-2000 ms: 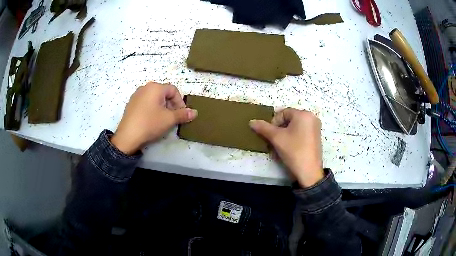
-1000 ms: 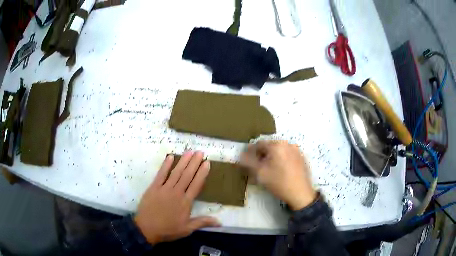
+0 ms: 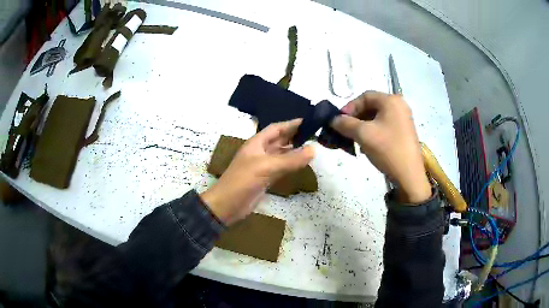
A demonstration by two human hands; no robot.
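My right hand [image 3: 385, 135] pinches a black fabric piece [image 3: 320, 120] between thumb and fingers, over the stack of black pieces [image 3: 265, 102]. My left hand [image 3: 259, 167] also holds the near edge of this piece, which is bent up between the two hands. An olive panel [image 3: 256, 236] lies flat near the table's front edge, partly hidden by my left wrist. The stack of olive pieces [image 3: 227, 150] lies between the panel and the black stack, partly covered by my left hand.
The iron's wooden handle [image 3: 444, 179] shows at the right, its body mostly behind my right arm. Scissors [image 3: 394, 75] point away at the back right. Rolled olive bundles [image 3: 111, 45], a metal ruler [image 3: 217, 17] and an olive panel [image 3: 63, 141] lie left and back. Blue hoses [image 3: 484, 234] hang off the right side.
My hands have left the near olive panel and moved away to the black stack, where they now hold a black piece. The camera view has shifted, showing more of the table's far side.
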